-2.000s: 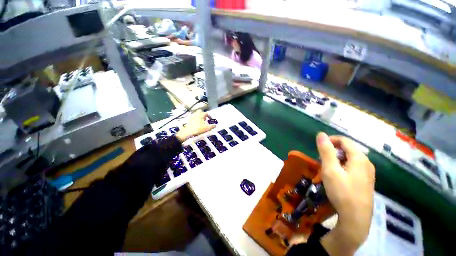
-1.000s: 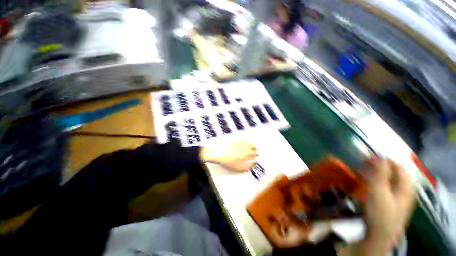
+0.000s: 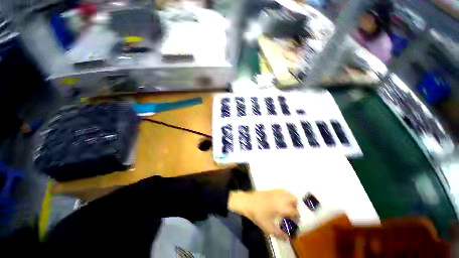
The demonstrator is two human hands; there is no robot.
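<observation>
My left hand point(image 3: 269, 209) is at the near edge of the white work board point(image 3: 322, 174), its fingers on a small dark glossy rounded part point(image 3: 289, 227). Another small black part point(image 3: 311, 201) lies on the board just right of my fingers. The orange fixture point(image 3: 372, 239) is cut off by the bottom edge, right of my hand; its clamp is not clear. A white parts tray point(image 3: 217, 151) with two rows of black parts lies beyond the board. My right hand is out of the picture.
A dark stack of trays or parts point(image 3: 88, 138) sits on the wooden table point(image 3: 166, 146) at left, with a blue strip point(image 3: 173, 106) and a thin cable. A grey-white machine point(image 3: 151, 78) stands behind. The green conveyor point(image 3: 390, 146) runs at right. A person in pink point(image 3: 377, 45) sits far back.
The view has swung left and the scene is shifted right. My left hand has gone from the tray to the board and now holds a part. My right hand has left the picture.
</observation>
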